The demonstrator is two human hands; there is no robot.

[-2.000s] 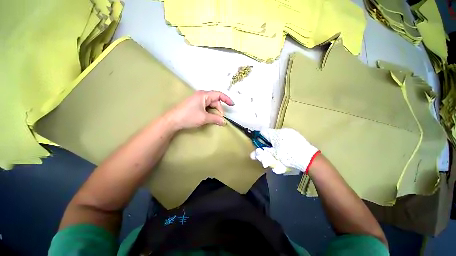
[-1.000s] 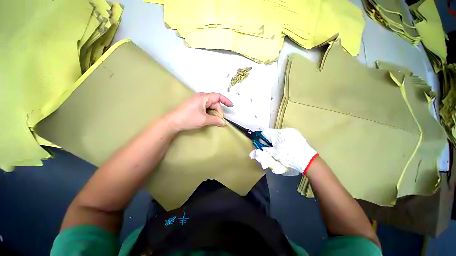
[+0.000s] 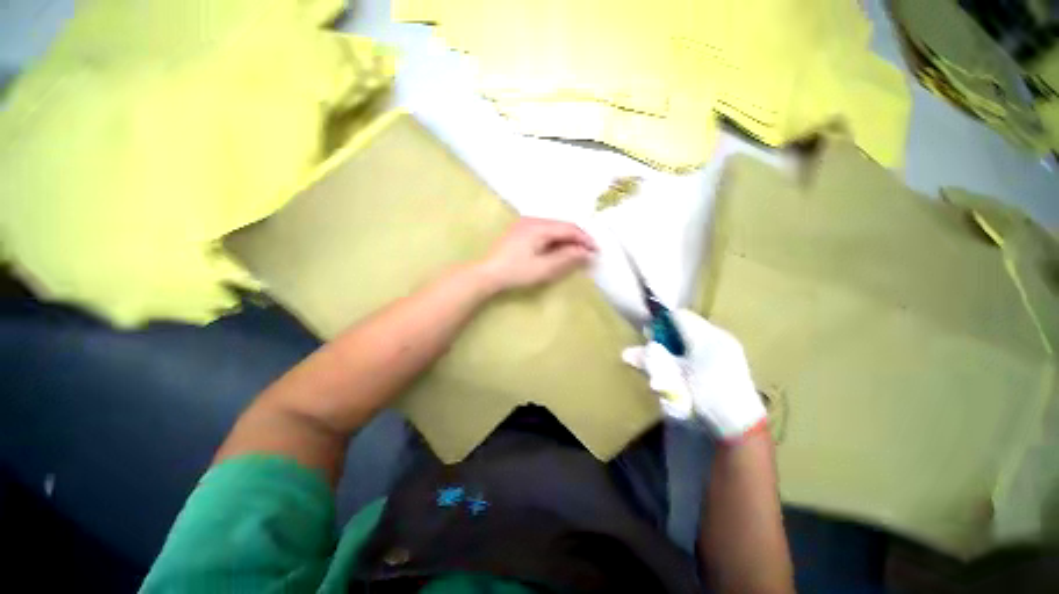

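Observation:
An olive panel [image 3: 360, 221] lies across the table's near edge, its notched lower end over the apron. My bare left hand [image 3: 544, 250] rests at the panel's upper right edge, fingers bent together and blurred, seemingly pinching the edge. My right hand [image 3: 708, 369], in a white knit glove with a red cuff, holds the scissors [image 3: 656, 311]. The dark blades point up and away, off the panel edge and a little right of my left hand. A white lump with a yellow spot shows at the gloved fingers.
Yellow panel stacks lie at left [image 3: 151, 151] and far side [image 3: 674, 70]. An olive panel stack [image 3: 871, 337] lies at right. A small heap of trimmings [image 3: 618, 192] sits on the pale table [image 3: 662, 221]. A black apron [image 3: 511, 522] covers the lap.
The scissors have come away from my left fingertips and the panel edge, and now point more upright. The whole view has shifted and blurred, with things sitting further right.

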